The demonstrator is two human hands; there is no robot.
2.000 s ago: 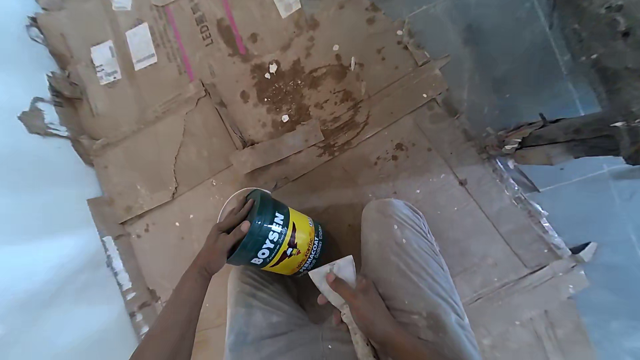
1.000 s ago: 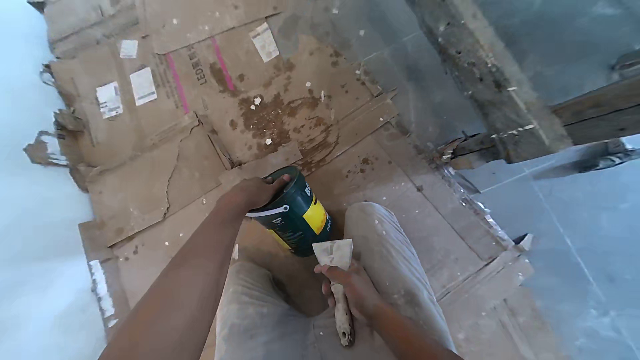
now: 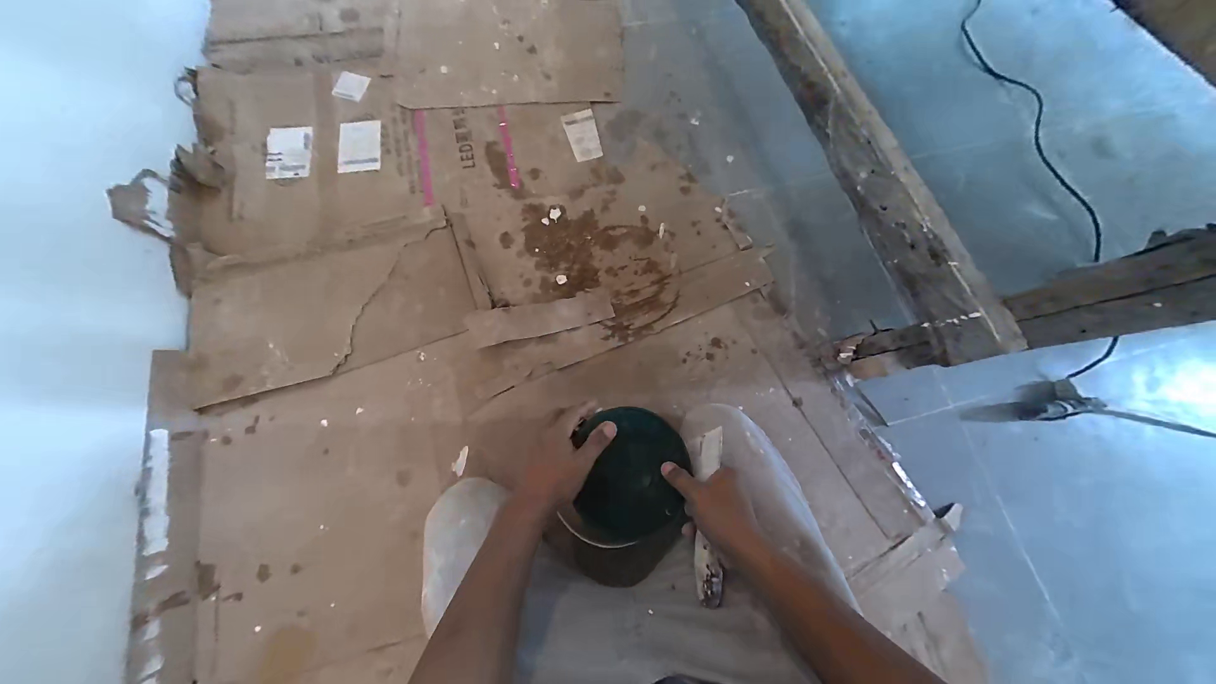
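Note:
A dark green plastic paint pail point(image 3: 631, 480) sits between my knees, and its round green end faces the camera. My left hand point(image 3: 567, 456) grips the pail's left rim, the thumb lying over the edge. At the pail's right side is my right hand point(image 3: 714, 503), its thumb on the rim. The same hand holds a putty knife point(image 3: 708, 565) against the palm, with the pale blade pointing away from me and the stained handle toward my lap. Whether the pail's visible end is a lid, the base or the inside is not certain.
Taped cardboard sheets point(image 3: 313, 475) with wet brown stains cover the floor. A white wall point(image 3: 85, 190) runs along the left. At the right, rough wooden beams point(image 3: 883, 180) lie over grey tiles point(image 3: 1073, 532), and a black cable point(image 3: 1045, 123) runs past them.
The pail has turned so that its round end faces the camera. My right hand has moved onto the pail's right side, still holding the putty knife.

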